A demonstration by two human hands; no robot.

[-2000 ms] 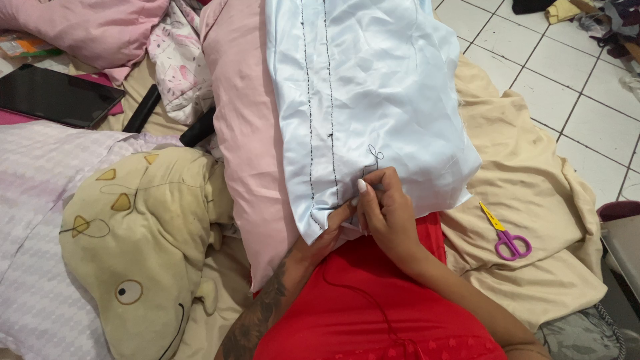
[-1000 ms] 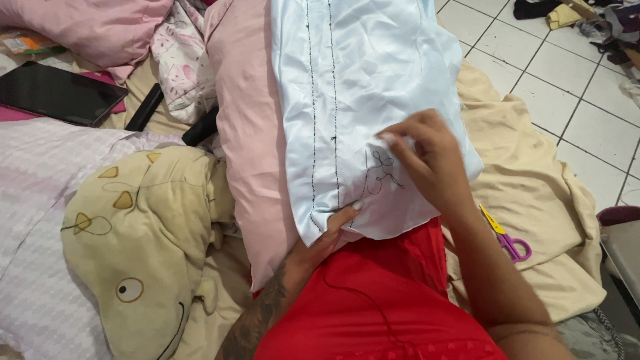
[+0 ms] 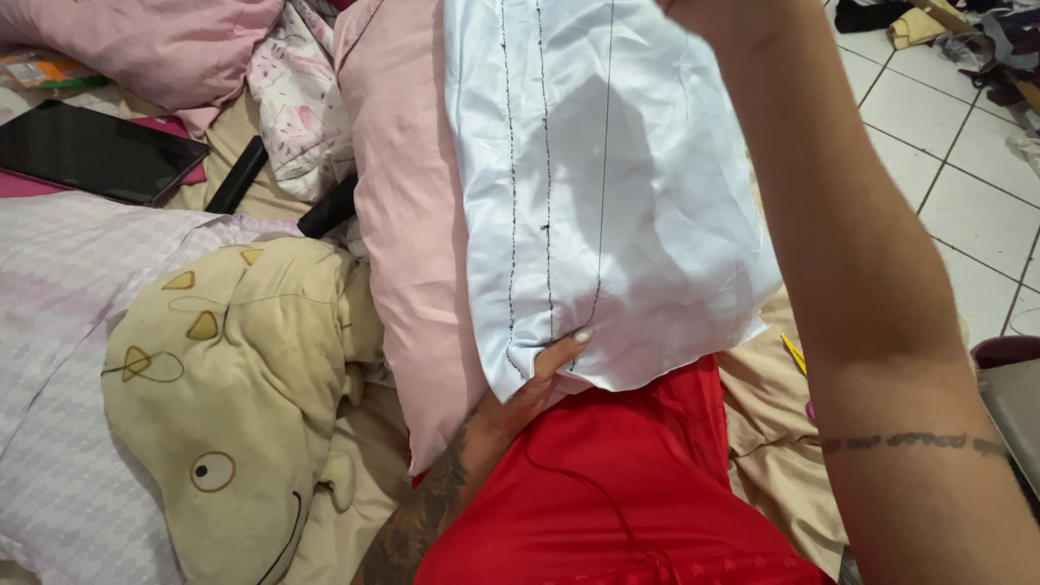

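Observation:
Pale blue satin cloth (image 3: 666, 244) lies over my lap and a pink pillow (image 3: 406, 244), with two long rows of black stitches on its left part. My left hand (image 3: 552, 366) grips the cloth's near edge, thumb on top and fingers hidden underneath. From beside that thumb a black thread (image 3: 604, 179) runs taut up to the top edge of the view. My right hand (image 3: 691, 12) is raised there, mostly cut off, so its fingers and any needle are hidden. Behind my right forearm, scissors (image 3: 794, 353) with a yellow blade show only in part.
A plush toy (image 3: 244, 390) with loose thread on it lies at the left, below a black tablet or phone (image 3: 101, 150) and two dark cylindrical objects (image 3: 238, 175). Beige fabric (image 3: 772, 406) spreads at the right beside the white tiled floor (image 3: 967, 195).
My right hand has moved from near the cloth's lower edge up to the top of the view. The thread, looped loosely on the cloth before, is now stretched straight. My left hand keeps its place.

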